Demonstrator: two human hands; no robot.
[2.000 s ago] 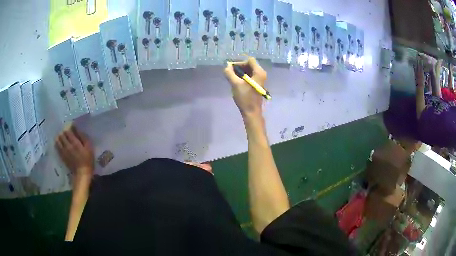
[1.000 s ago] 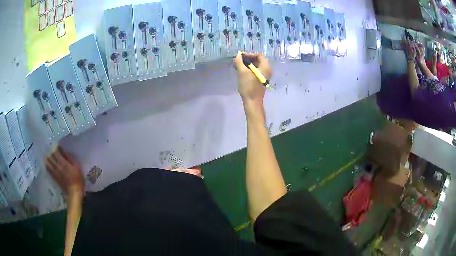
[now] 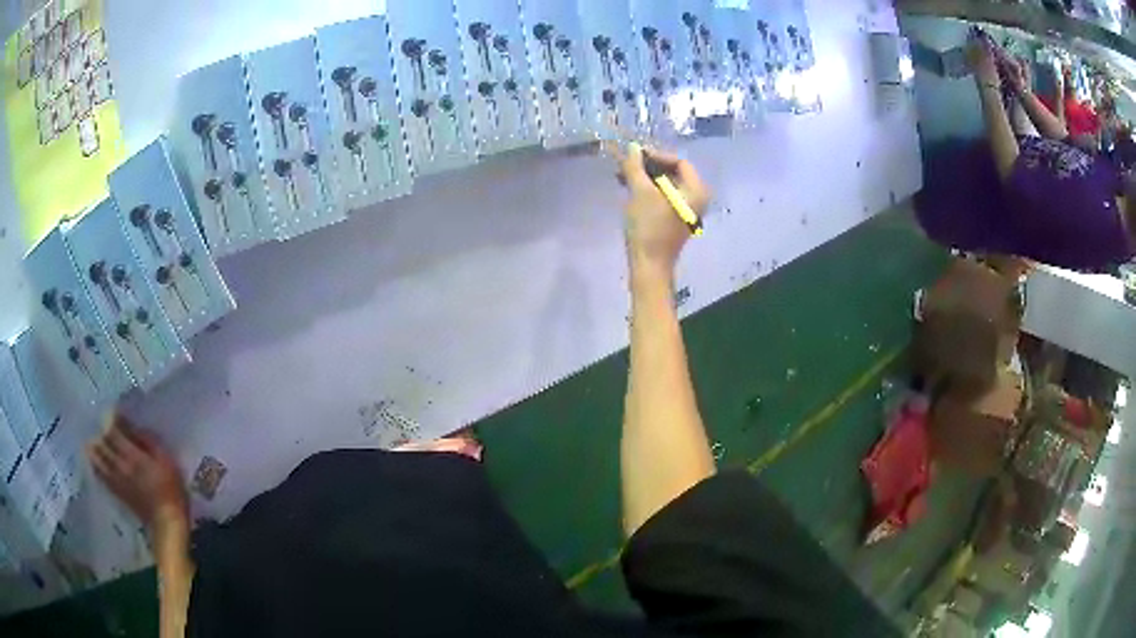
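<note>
Light blue product boxes point(image 3: 361, 115) with dark round-headed pictures lie overlapped in a long row along the back of the white table. Three more boxes point(image 3: 171, 242) lie at the left, nearer me. My right hand point(image 3: 664, 206) holds a yellow marker pen point(image 3: 676, 199) with a black part, just in front of the row's middle. The pen's yellow end points down and right; its other end is hidden by the fingers. My left hand point(image 3: 137, 471) rests on the table just below the three left boxes. Its fingertips are blurred, and I cannot tell whether it holds anything.
A yellow label sheet point(image 3: 62, 112) lies at the back left. More boxes point(image 3: 31, 436) lie at the far left edge. A person in purple point(image 3: 1046, 206) works at the right. Brown cartons point(image 3: 974, 312) and a red thing point(image 3: 897, 474) are on the right beyond the green floor.
The view has shifted right, so the boxes and label sheet appear farther left and lower. My right hand with the pen has moved right along the row. My left hand stays near the left boxes.
</note>
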